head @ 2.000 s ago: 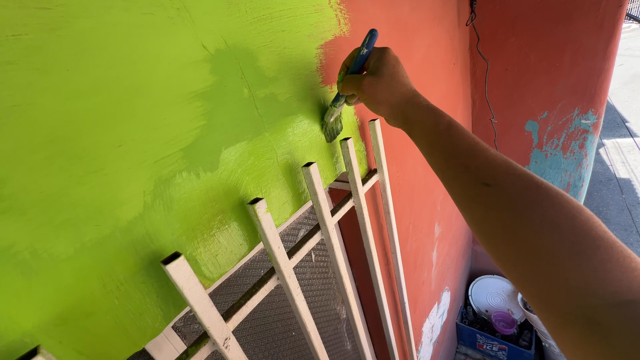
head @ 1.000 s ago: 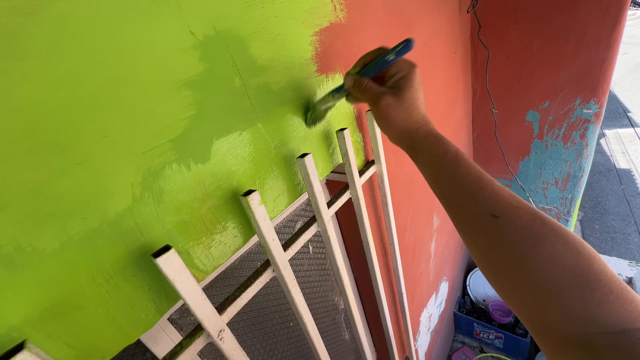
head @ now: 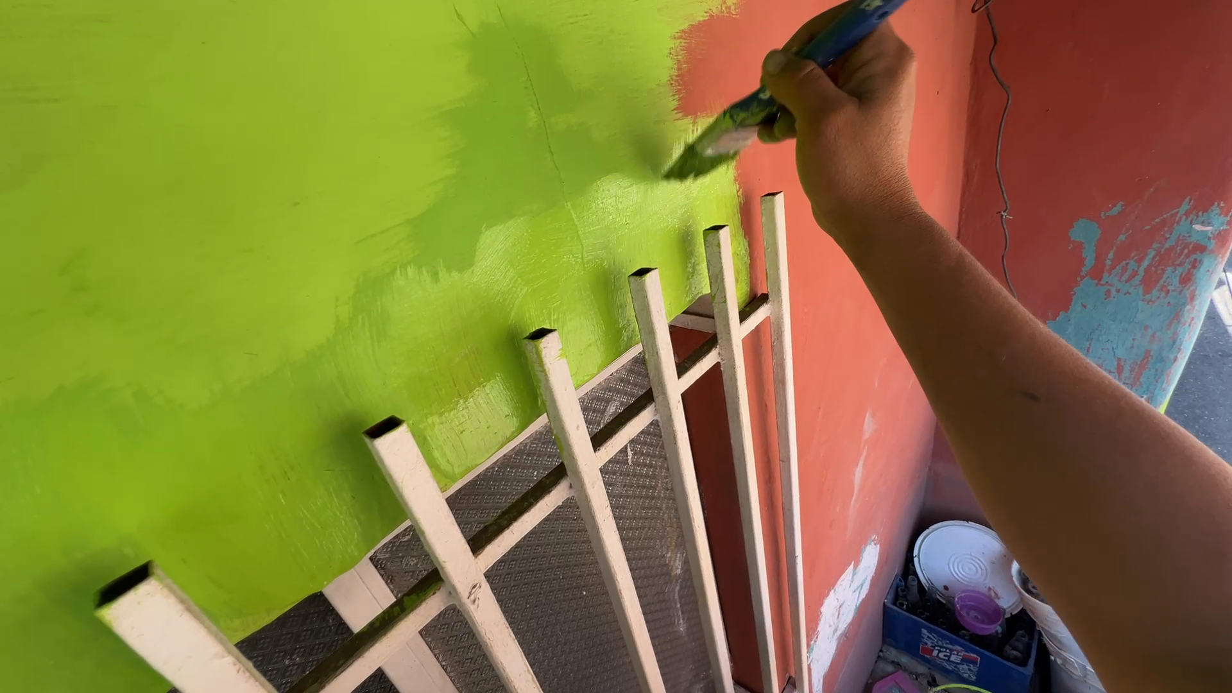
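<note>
My right hand [head: 852,115] grips the blue handle of a paintbrush [head: 736,135] at the upper right. Green paint covers its bristles, which point down and left at the wall, close to where green paint [head: 520,250] borders the red-orange wall [head: 866,318]. Whether the bristle tip touches the wall cannot be told. Wet strokes shine on the green part below the brush. Beneath the hand and brush rise the open-topped square tubes of a cream metal grille [head: 577,433]. My left hand is out of view.
Behind the grille is a dark textured panel [head: 597,520]. A thin wire [head: 1001,164] hangs on the red wall at right, near peeling turquoise paint [head: 1136,298]. At the lower right, a blue crate [head: 934,640] holds a white lid [head: 965,563] and a purple cup [head: 979,610].
The brush tip was lower, near the grille's right posts, two seconds ago; it has since moved up and left along the paint's edge. The brush stays in my right hand.
</note>
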